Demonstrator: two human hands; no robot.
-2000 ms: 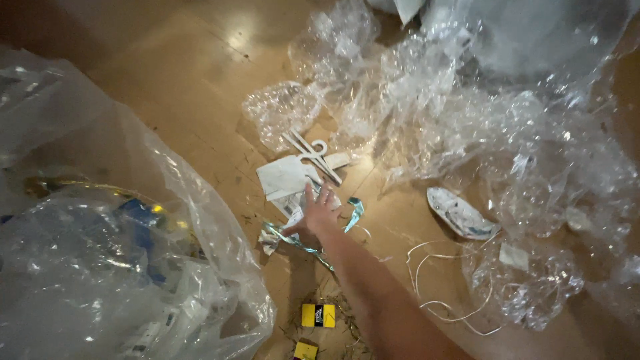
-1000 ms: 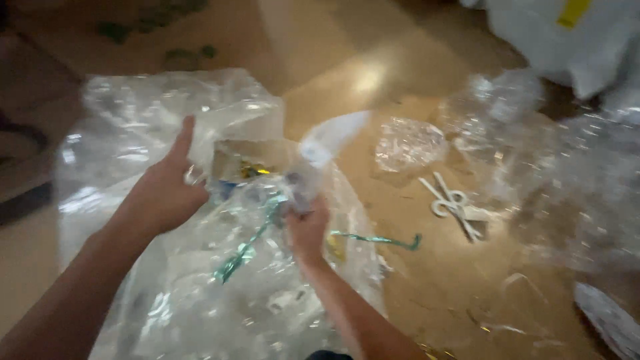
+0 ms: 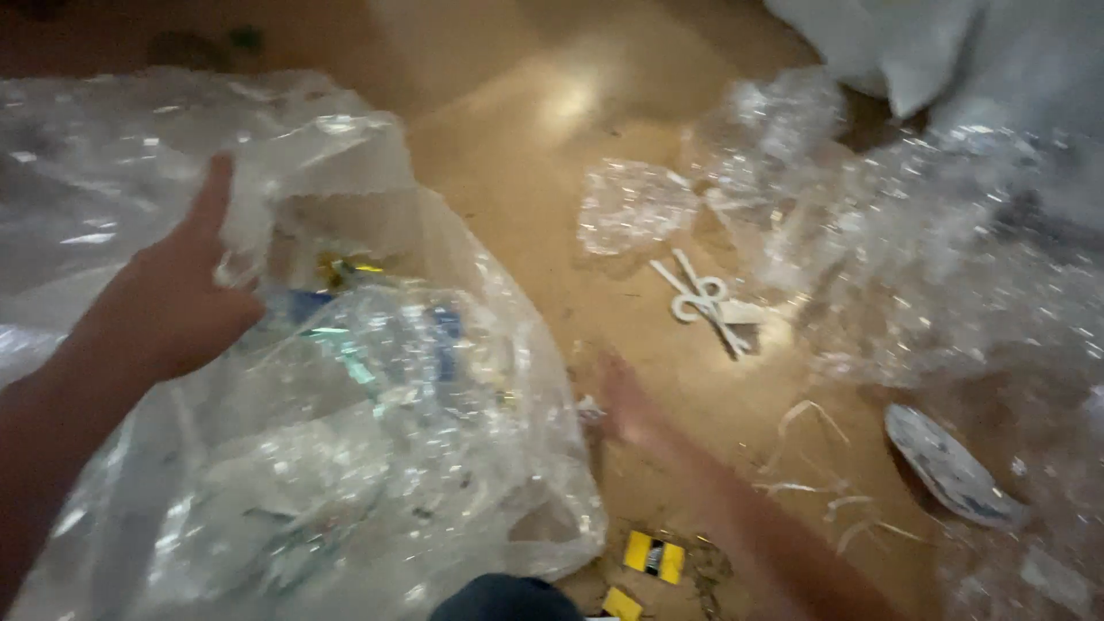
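My left hand (image 3: pixel 177 293) is at the clear plastic bag (image 3: pixel 483 483), its index finger stretched out over the plastic; a bit of film shows between thumb and finger. Through the bag, teal ribbon (image 3: pixel 349 358) and gold and blue scraps are visible. Just right of the bag my right hand (image 3: pixel 625 405), blurred by motion, is low over the wooden floor beside a small white scrap (image 3: pixel 589 409); whether it grips anything cannot be told. White plastic hangers (image 3: pixel 703 302) lie crossed up and to its right.
Crumpled clear plastic wrap (image 3: pixel 966 259) covers the right side. Nearer lie white string (image 3: pixel 802 487), a pale oval packet (image 3: pixel 949 466) and a yellow and black packet (image 3: pixel 654 557). A dark rounded shape (image 3: pixel 507 599) shows at the bottom edge.
The white paper and teal ribbon lay on the floor, then were in my right hand over the bag. That hand is back at the floor without them, and teal ribbon shows in the bag.
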